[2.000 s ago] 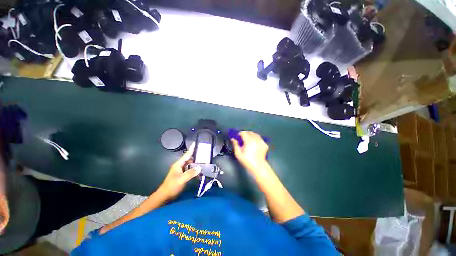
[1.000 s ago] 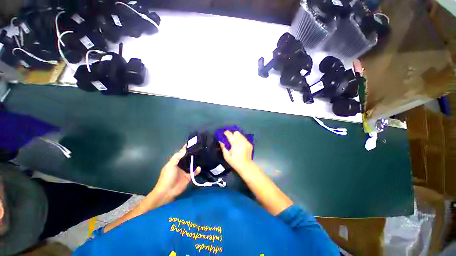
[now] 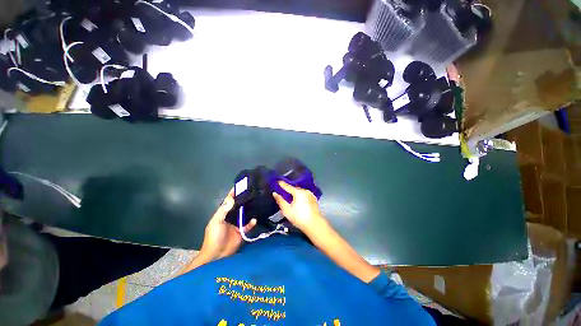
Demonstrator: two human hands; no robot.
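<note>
A black multi-head security camera [image 3: 260, 191] is held close to my body over the green bench top, with white labels and a looped white cable pigtail [image 3: 253, 238] hanging on my side. My left hand [image 3: 223, 228] grips its left side, the fingers partly hidden behind it. My right hand [image 3: 299, 207] holds a crumpled purple cleaning cloth [image 3: 304, 181] against the right part of the camera, near a rounded head. The cloth hides part of the camera.
Black cameras stand at the upper left [image 3: 132, 94] and right [image 3: 369, 73] on the white strip [image 3: 255, 63]. Ribbed clear bags [image 3: 439, 48] and a carton [image 3: 516, 89] are at the upper right. Loose white cables [image 3: 417, 151] lie on the green bench [image 3: 395, 210]. A person sits at left.
The camera was turned from label-up with its bracket toward me to a tilted pose with the cable looped. My right hand and the cloth moved onto its right part. The neighbour's dark sleeve drew back left.
</note>
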